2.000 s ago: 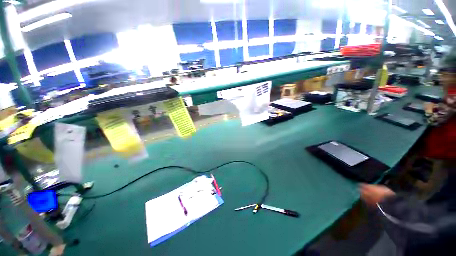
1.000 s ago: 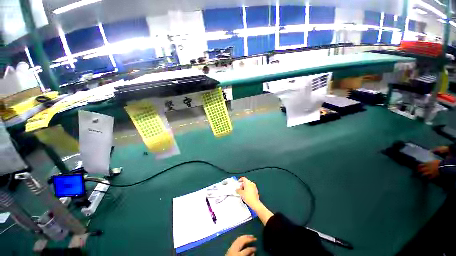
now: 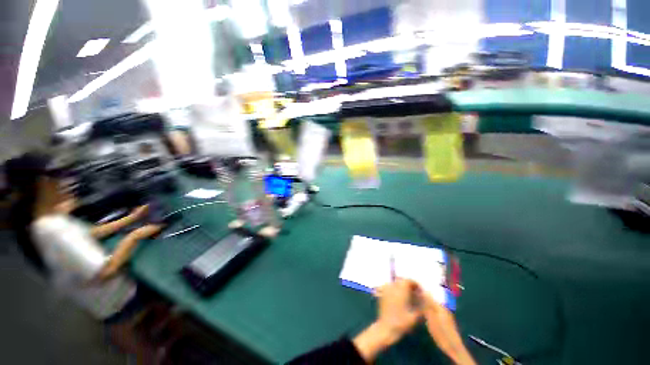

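The clipboard with white record paper (image 3: 367,258) lies on the green bench in front of me, its blue edge showing. A thin dark pen (image 3: 392,266) lies on the paper, and a red pen (image 3: 456,274) is at its right end. My left hand (image 3: 396,305), in a dark sleeve, and my right hand (image 3: 432,308) meet over the near edge of the clipboard. The fingers are blurred and overlap, so what is between them cannot be told. A pen-shaped tool (image 3: 492,348) lies at the bottom edge, partly cut off.
A black laptop (image 3: 224,258) lies to the left, beside pale posts (image 3: 260,214) and a small blue display (image 3: 278,187). A black cable (image 3: 399,211) curves across the bench. Another person (image 3: 75,249) works at far left. Yellow label sheets (image 3: 443,150) hang from the shelf.
The view has swung left, bringing the black laptop and the person at left into sight. My right hand has left the clipboard's upper right corner, and both hands are now together at its near edge.
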